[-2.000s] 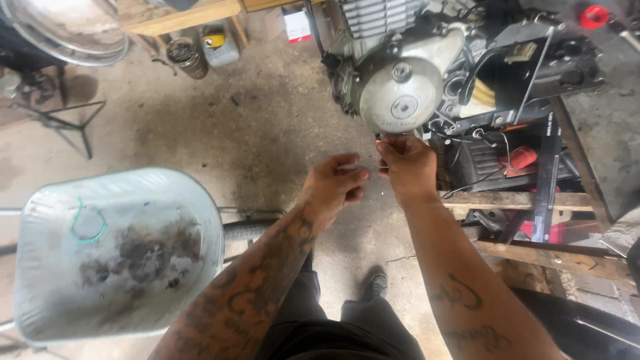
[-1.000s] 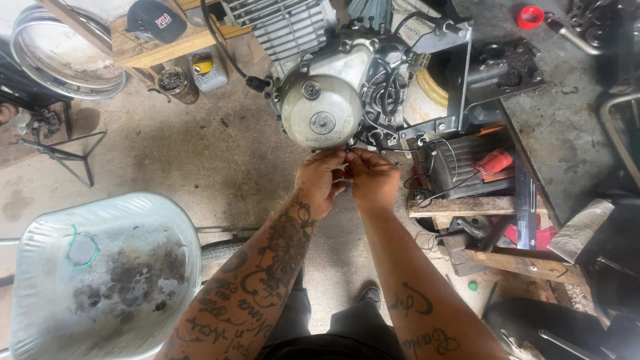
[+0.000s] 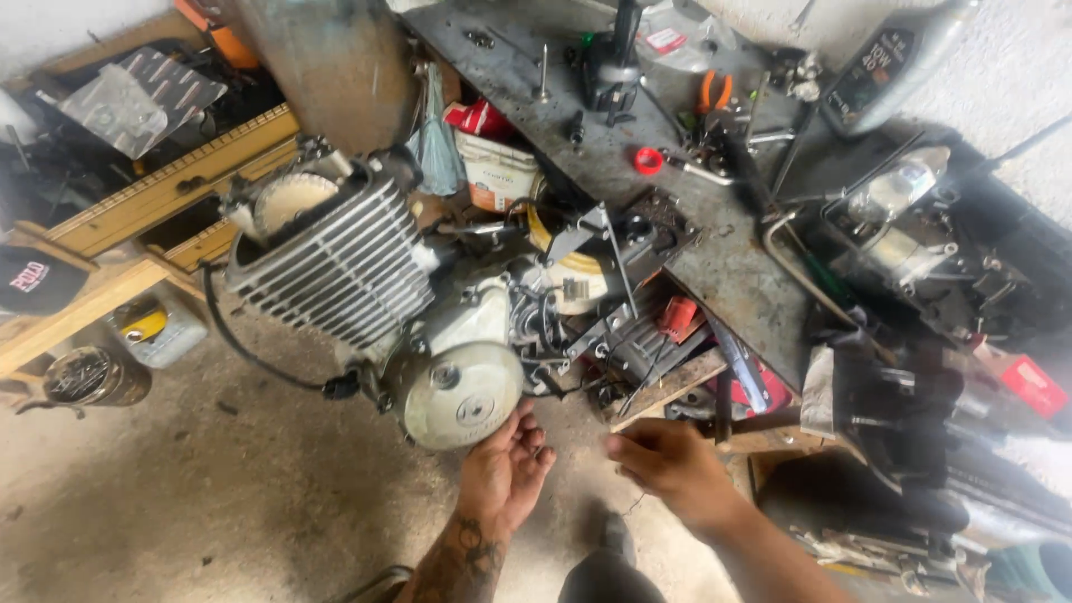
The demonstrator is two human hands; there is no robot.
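Observation:
A motorcycle engine with a finned cylinder [image 3: 335, 268] and a round metal side cover [image 3: 461, 398] stands in the middle, beside a metal bracket [image 3: 615, 251]. My left hand [image 3: 507, 465] is palm up at the lower edge of the cover, its fingers loosely curled; its fingertips are partly hidden there, and whether it holds anything cannot be told. My right hand [image 3: 670, 465] is to the right of it, apart from the engine, with curled fingers; a thin dark strand shows below it, and its grip is not clear. A black cable [image 3: 251, 352] loops left of the engine.
A metal workbench [image 3: 754, 285] carries orange-handled pliers [image 3: 713, 92], a red tape roll [image 3: 648, 161], a power tool [image 3: 615, 79] and an oil bottle [image 3: 896, 67]. A wooden shelf [image 3: 84, 310] holds a cap [image 3: 42, 280]. Below stand a can of small metal parts [image 3: 84, 377] and a plastic jug [image 3: 167, 335].
My hands, together below the engine cover one second ago, are now apart, the right one farther to the right. The view has swung up and right, showing more of the workbench.

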